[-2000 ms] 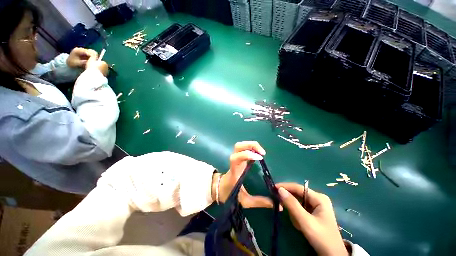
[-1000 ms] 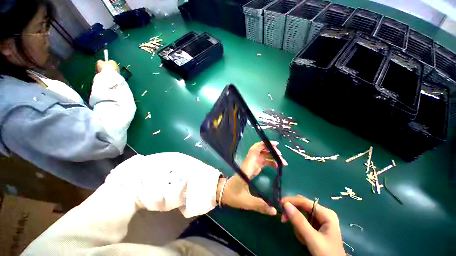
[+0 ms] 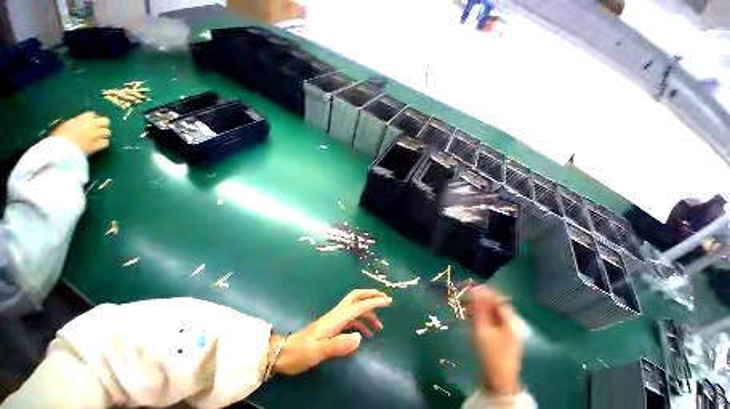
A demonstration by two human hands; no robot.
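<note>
My left hand (image 3: pixel 324 339) is over the green bench with its fingers apart and nothing in it. My right hand (image 3: pixel 496 339) is blurred, raised beside a pile of pale liner scraps (image 3: pixel 455 294); I cannot tell whether it holds the tweezers or anything else. The phone middle frame is not clearly visible in either hand. Stacked black trays (image 3: pixel 392 188) stand in front of my hands. A blurred, light-streaked patch covers their right part, and its contents cannot be made out. Dark and pale scraps (image 3: pixel 346 240) lie in a central pile on the bench.
A coworker's hand (image 3: pixel 85 132) and sleeve are at the left. A black two-compartment parts tray (image 3: pixel 208 132) stands beyond. Grey slotted trays (image 3: pixel 344 112) run in a row behind the black stacks. More grey trays (image 3: pixel 588 275) and clear plastic (image 3: pixel 676 283) are at the right.
The view has swung right. The black frame has left my left hand, which is now open. My hands have moved apart, and the black stacks now look lower and blurred at their right.
</note>
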